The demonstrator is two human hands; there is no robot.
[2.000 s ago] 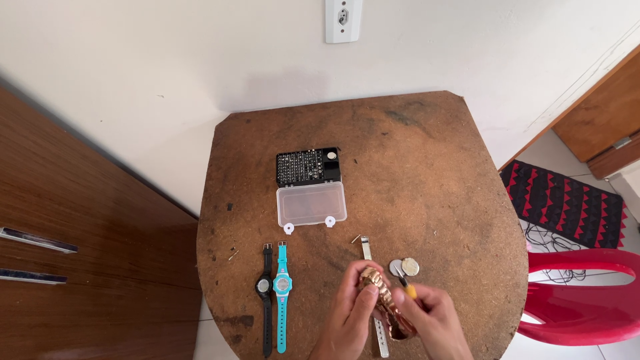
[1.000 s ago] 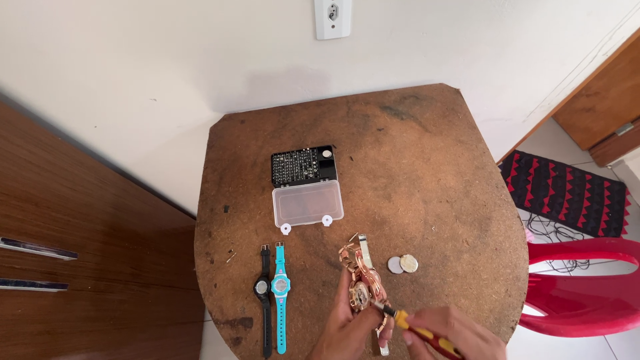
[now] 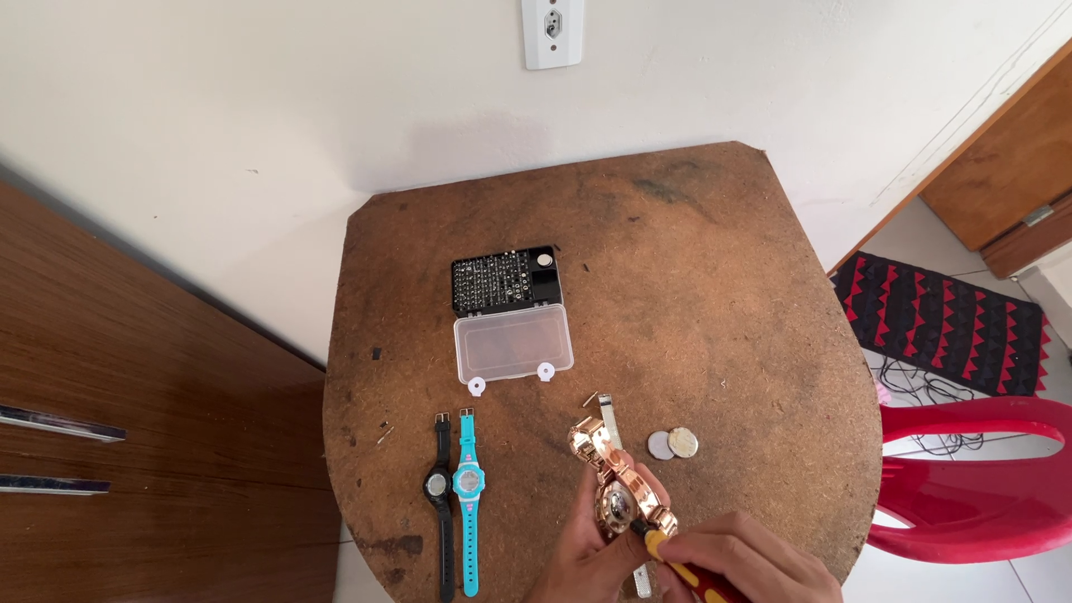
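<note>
My left hand point(image 3: 590, 540) holds a rose-gold metal watch point(image 3: 618, 505) with its inner works in view and its link bracelet looped above. A screwdriver with a yellow and red handle point(image 3: 682, 574) is in my right hand point(image 3: 745, 557), its dark tip end at the edge of the watch case. Partly hidden under the watch lies a pale strap point(image 3: 609, 419). Two round discs point(image 3: 682, 442) overlap slightly to the right. On the left, a black digital watch point(image 3: 437, 483) and a turquoise one point(image 3: 469, 480) lie side by side.
Farther back, an opened black case of small parts point(image 3: 492, 283) has its clear lid point(image 3: 513, 343) folded toward me. Small pins point(image 3: 384, 435) lie at left on the brown table point(image 3: 712, 335). A red chair point(image 3: 971, 494) stands at right, a wooden cabinet point(image 3: 151, 377) at left.
The screwdriver, mostly hidden by my hands two seconds ago, now shows its handle, with its tip end at the watch case. The bracelet has swung up and away from my palm.
</note>
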